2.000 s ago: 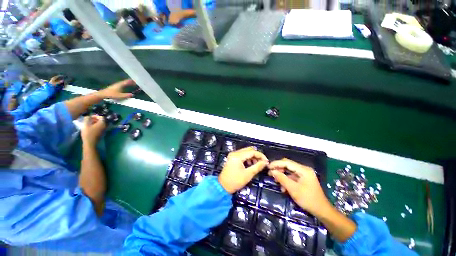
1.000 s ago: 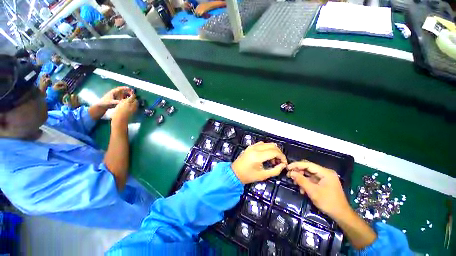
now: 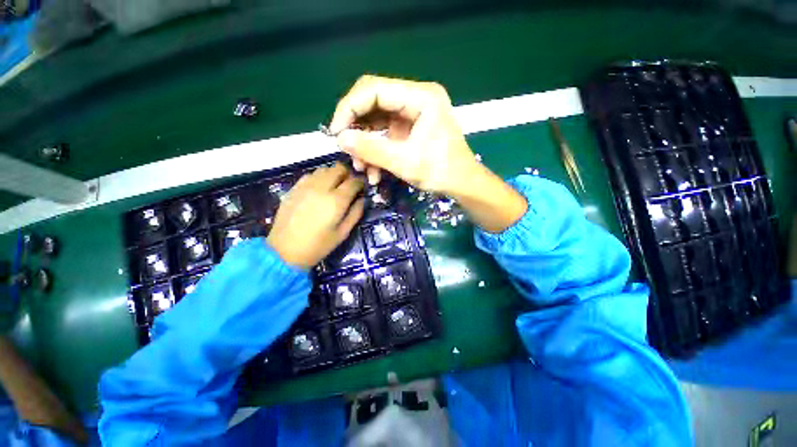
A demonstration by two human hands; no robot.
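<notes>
The glossy black blister tray (image 3: 284,356) lies in front of me, with silvery-topped modules (image 3: 348,297) in many square pockets. My left hand (image 3: 316,214) is bare and lies over the tray's upper part, fingers bent down near its back edge; whether the fingertips hold anything is hidden. My right hand (image 3: 402,135) is raised above the white edge rail, behind the tray. Its thumb and finger pinch a small silvery piece (image 3: 328,130), too small to name surely. The loose pile of small shiny pieces (image 3: 444,211) lies right of the tray, partly behind my right forearm.
The dark green belt (image 3: 524,44) runs beyond the white rail (image 3: 520,111), with a module (image 3: 246,107) and another one (image 3: 54,152) on it. Brass-coloured tweezers (image 3: 568,157) and stacked black trays (image 3: 699,209) lie at right. Loose modules (image 3: 44,279) and a person's forearm (image 3: 35,393) are at left.
The view has swung down and right, bringing the stacked trays in. My hands, earlier together over the tray, are now apart: the right is up over the rail, the left palm-down on the tray.
</notes>
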